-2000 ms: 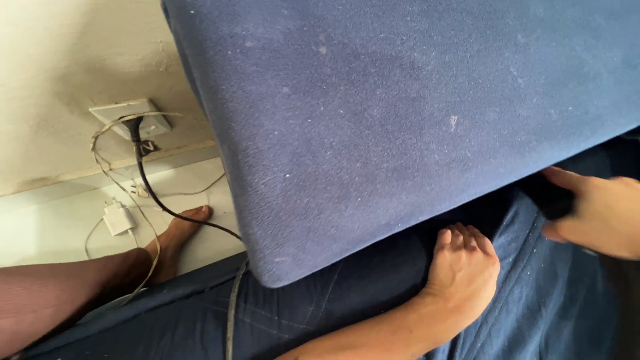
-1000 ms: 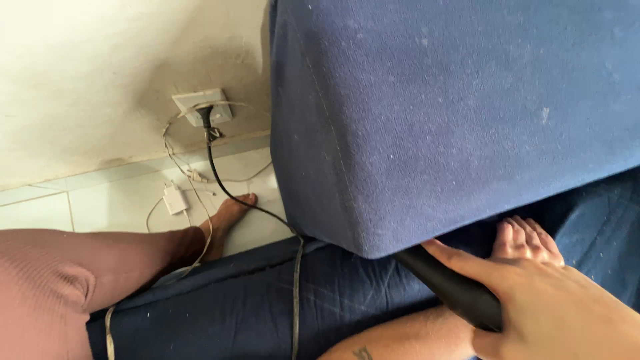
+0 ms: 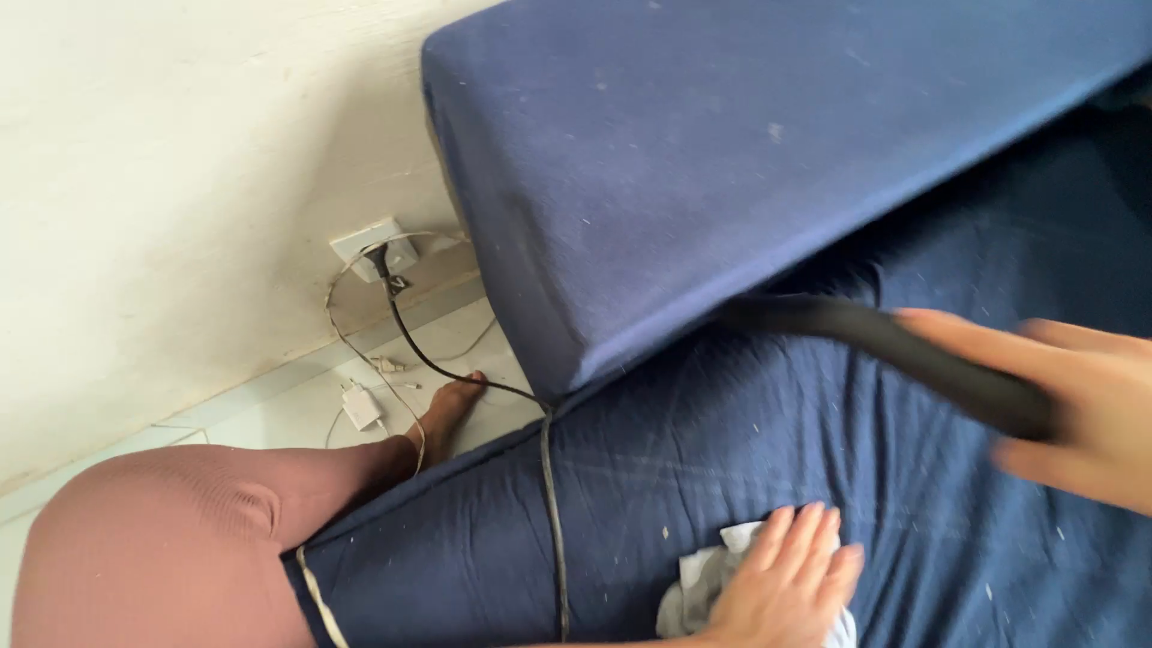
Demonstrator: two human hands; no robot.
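Observation:
My right hand (image 3: 1080, 405), at the right and blurred, grips the black curved handle (image 3: 864, 328) of a tool, perhaps a vacuum cleaner wand. The tool's far end passes out of sight beneath the edge of a blue fabric cushion (image 3: 648, 180). At the bottom, my left hand (image 3: 792, 576) presses flat on a crumpled white and grey cloth (image 3: 706, 576) that lies on the dark blue fabric seat (image 3: 666, 450). Light specks dot both the cushion and the seat fabric.
A black plug and cord (image 3: 418, 351) run from a wall socket (image 3: 376, 249) toward the cushion's corner. A grey cable (image 3: 553, 522) crosses the seat. On the floor lie a white charger (image 3: 361, 407) and thin wires, beside a bare foot (image 3: 450, 409) and a leg in pink ribbed fabric (image 3: 171, 549).
My right hand with the black handle has moved away from my left hand, toward the right. The cloth under my left hand has come into view.

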